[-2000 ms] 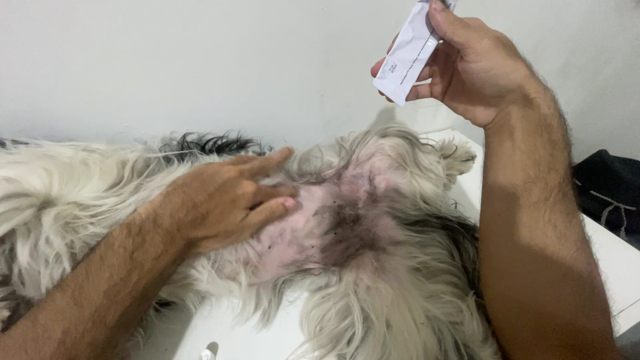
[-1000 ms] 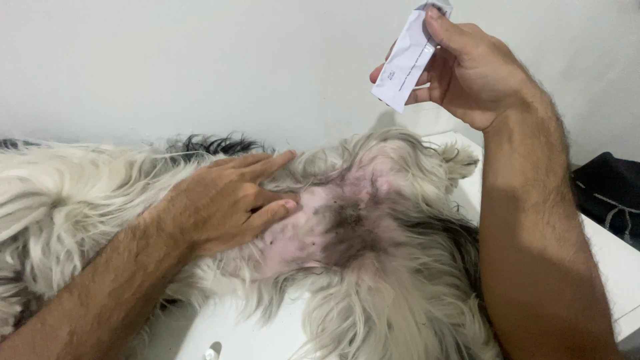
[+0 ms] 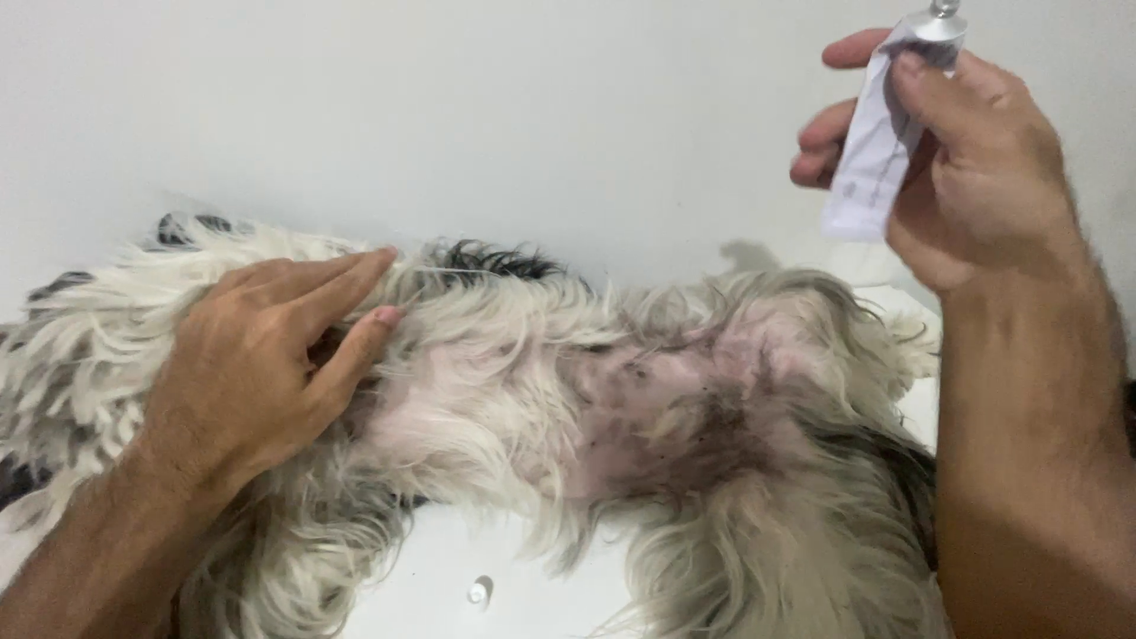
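A long-haired white and dark dog (image 3: 497, 382) lies belly-up on a white table, its pink belly skin bare and darker in patches. My left hand (image 3: 266, 355) rests flat on the fur toward the chest at the left, holding nothing, fingers partly apart. Raised at the upper right, my right hand (image 3: 958, 160) holds a white squeeze tube (image 3: 874, 151) between thumb and fingers. The tube bears writing; its silver neck points up and shows no cap. The dog's head cannot be made out clearly.
A small white cap (image 3: 479, 592) lies on the white tabletop (image 3: 532, 612) near the front. Behind the dog rises a pale wall (image 3: 532, 115). A dark thing shows at the right edge.
My left hand has moved left along the dog, from the belly toward the chest. The right hand still holds the tube, whose neck now shows. The view has shifted left.
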